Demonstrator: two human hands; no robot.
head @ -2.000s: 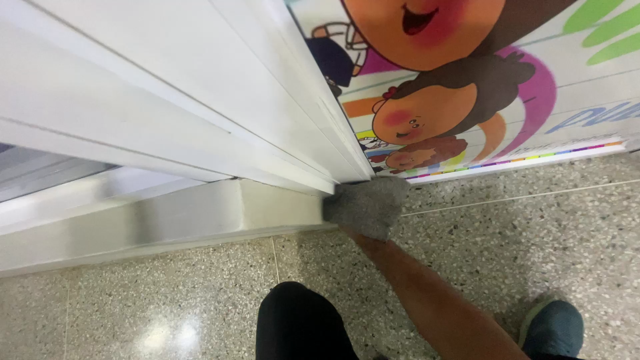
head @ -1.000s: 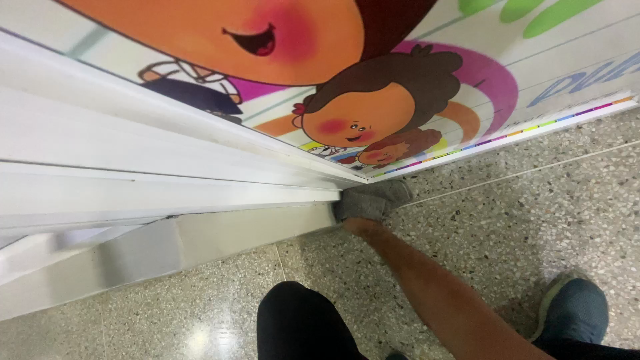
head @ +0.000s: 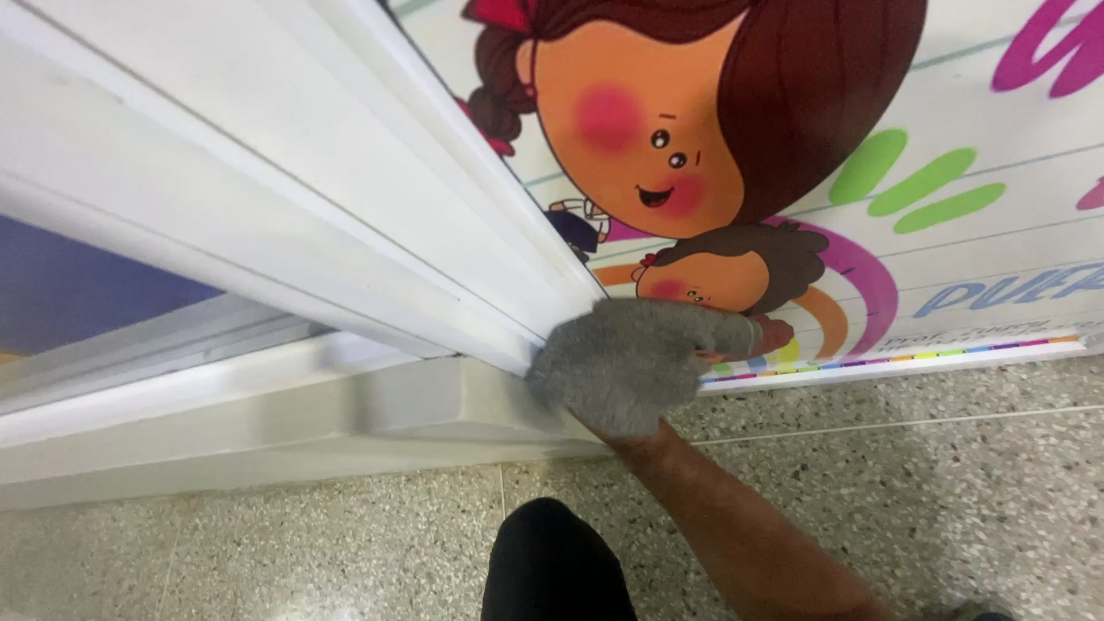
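Note:
My right hand (head: 634, 362), under a grey cloth or fingerless glove, presses at the lower corner where a white door frame (head: 345, 172) meets a panel printed with cartoon children (head: 655, 112). Its thumb or a finger pokes out bare and points right over the print. The fingers on the frame side are hidden, so whether they grip anything cannot be told. My left hand is out of view.
A pale ledge (head: 414, 397) runs left from the frame's foot, below a dark blue pane (head: 95, 276). Speckled terrazzo floor (head: 345, 552) lies beneath. My dark-clothed knee (head: 556, 561) is at the bottom centre. The panel bears writing.
My right hand has risen from the foot of the corner onto the panel's lower edge. The view has shifted, with more of the printed panel showing.

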